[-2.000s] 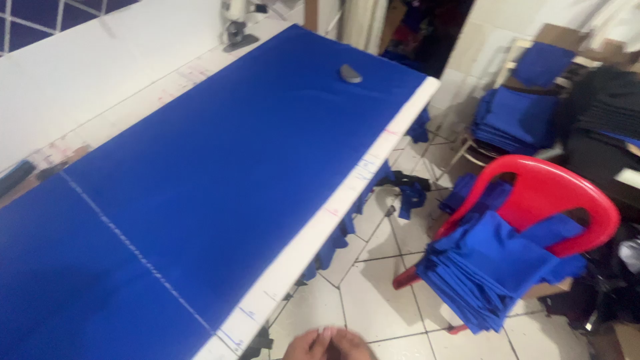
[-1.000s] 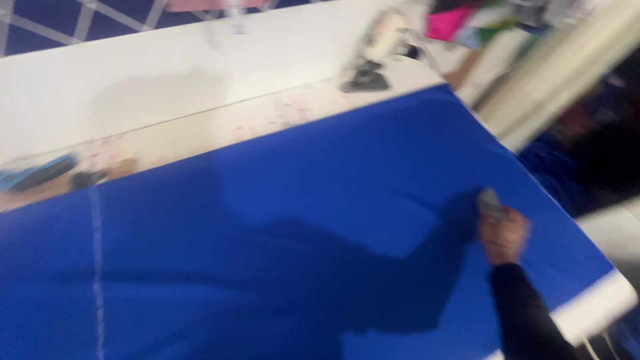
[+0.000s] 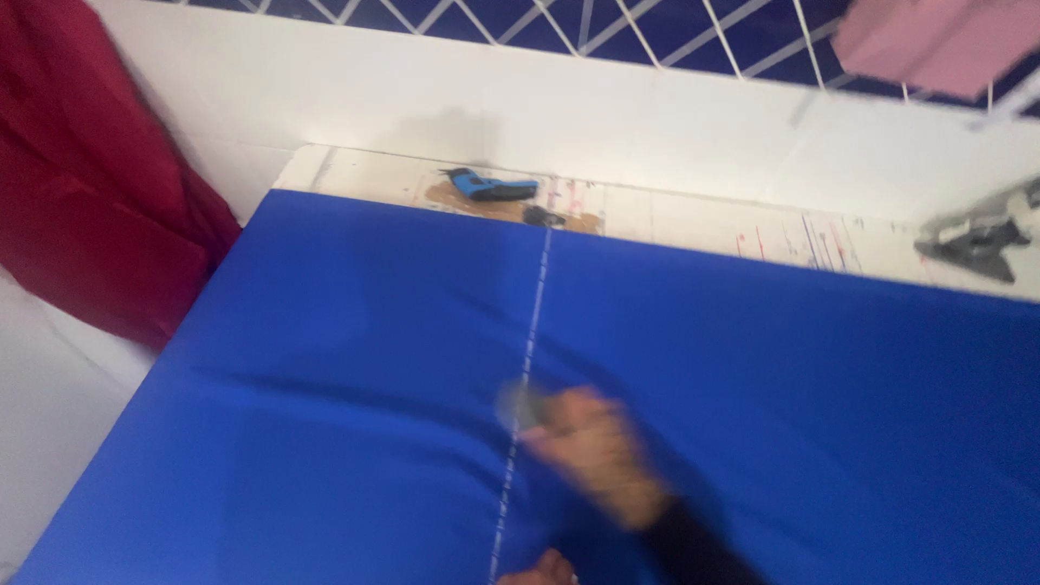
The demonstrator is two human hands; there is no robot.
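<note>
Blue fabric (image 3: 366, 325) lies spread over the table, with a dashed white line (image 3: 530, 341) running across it from the far edge toward me. My right hand (image 3: 601, 455) is closed on a small grey object (image 3: 522, 406), blurred by motion, over that line; its exact kind cannot be told. At the bottom edge of the view, only the fingers of my left hand (image 3: 543, 569) show, beside the near end of the line. Whether they hold anything is hidden.
A blue and black hand tool (image 3: 491, 187) and a small dark object (image 3: 543, 216) lie on the table's marked white far edge (image 3: 674, 227). A dark metal device (image 3: 975, 248) stands at far right. Dark red cloth (image 3: 97, 179) hangs at left, and pink material (image 3: 934, 45) at upper right.
The grey object lay on the fabric at first; my right hand took hold of it and has carried it left to the white line. The view has swung left.
</note>
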